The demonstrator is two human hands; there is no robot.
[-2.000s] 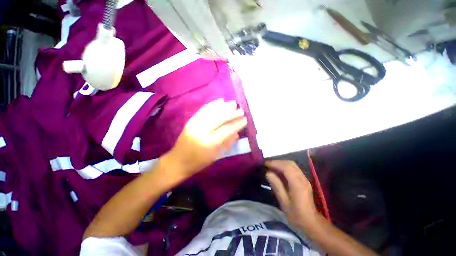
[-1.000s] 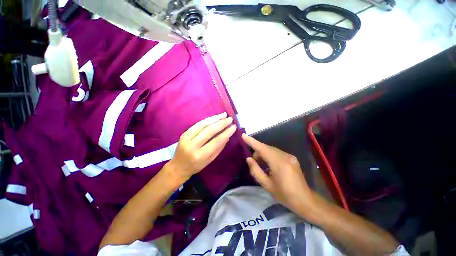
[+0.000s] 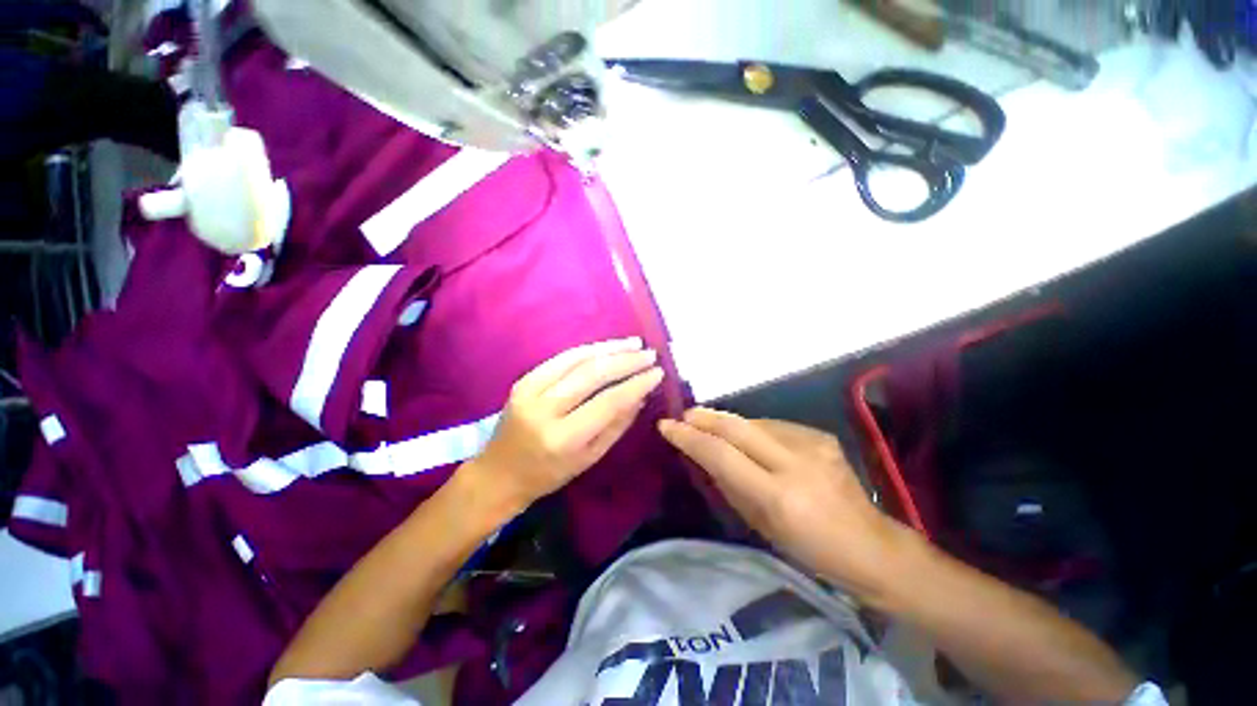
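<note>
A maroon garment (image 3: 483,324) with white bands lies over the table and my lap. Its narrow folded edge (image 3: 636,283) runs from under the sewing machine's needle area (image 3: 579,135) down to my hands. My left hand (image 3: 568,411) lies flat on the cloth, fingertips at the folded edge; it grips nothing that I can see. My right hand (image 3: 765,469) pinches the lower end of the edge near the table's front rim, thumb and fingers together. The cloth between its fingertips is mostly hidden.
Black-handled shears (image 3: 882,131) lie on the white table (image 3: 772,283) right of the needle. A brown-handled tool (image 3: 899,21) and a slim silver tool (image 3: 1041,53) lie behind them. A white lamp head (image 3: 234,190) hangs at the left. A red frame (image 3: 889,448) stands below the table.
The view has shifted over the two seconds. My right hand has come up beside my left at the folded edge, its fingers now flatter and closer together. My left hand stays on the cloth.
</note>
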